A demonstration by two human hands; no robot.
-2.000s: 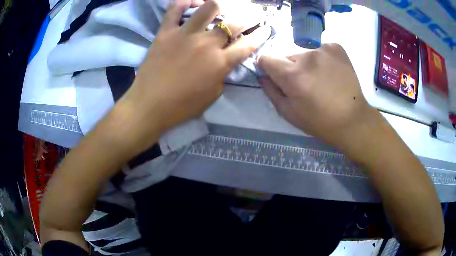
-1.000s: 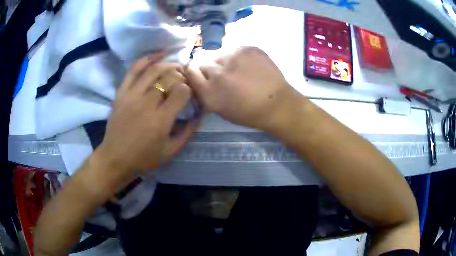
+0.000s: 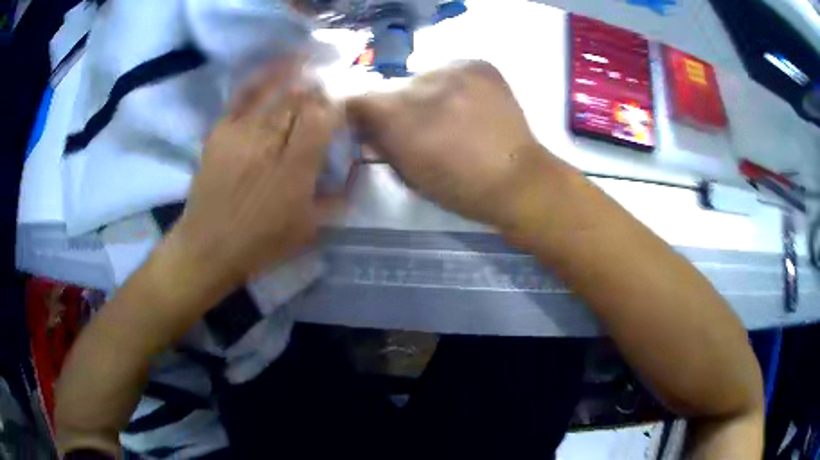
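A white garment piece (image 3: 148,135) with black bands lies left of the needle area and hangs over the table's front edge. My left hand (image 3: 265,166), blurred, is on the cloth with bent fingers and grips it near the needle area. My right hand (image 3: 450,135) is at the cloth's right edge, thumb and fingers closed on it. The presser foot and needle area (image 3: 346,54) is in glare just beyond my hands, beside the blue-grey round cap (image 3: 392,49). The cloth between my fingers is blurred and partly hidden.
A smartphone (image 3: 611,83) with a red lit screen lies right of the machine head, beside a red packet (image 3: 693,87). A small white block (image 3: 730,199), a red-handled tool (image 3: 771,182) and a slim dark stick (image 3: 790,260) lie far right. A red basket (image 3: 45,337) stands lower left.
The camera view has shifted, bringing the right-hand tools into view. My hands stay together on the cloth near the needle. The cloth's hanging part lies differently over the front edge.
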